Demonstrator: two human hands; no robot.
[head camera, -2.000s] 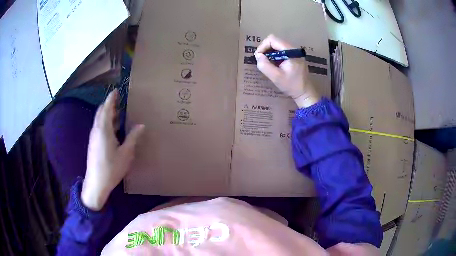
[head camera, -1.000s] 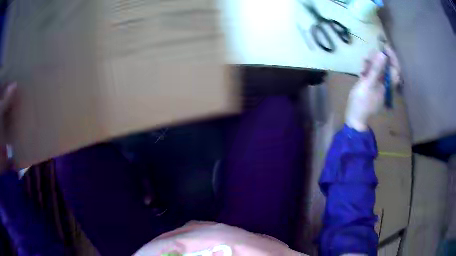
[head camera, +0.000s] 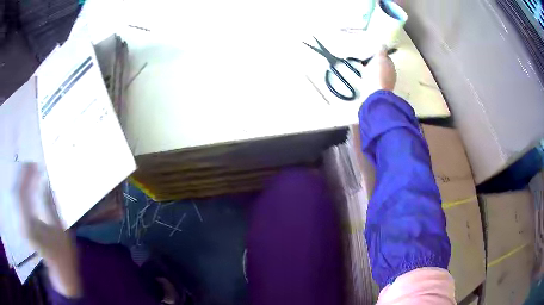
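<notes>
My left hand (head camera: 49, 235) is blurred at the far left, fingers apart, over the printed flat cartons (head camera: 86, 140), with nothing seen in it. My right hand (head camera: 386, 70) reaches onto the pale table (head camera: 209, 77), just right of the black-handled scissors (head camera: 336, 62). The sleeve and the back of the hand hide part of its fingers. A thin dark piece, perhaps the marker pen, shows by its fingertips; whether it is gripped cannot be told. The printed flat cartons lie tilted in a pile left of the table.
A pale roll (head camera: 388, 25) stands beyond my right hand. Yellow-banded carton bundles (head camera: 456, 179) are at the right, with a large brown board (head camera: 477, 89) behind them. Board layers sit under the table's near edge. Thin pale strands (head camera: 173, 223) lie on the green floor.
The carton sheet marked earlier has left my lap, moved leftward by my left hand. My right hand has moved from the sheet, past the table's right edge, to beside the scissors.
</notes>
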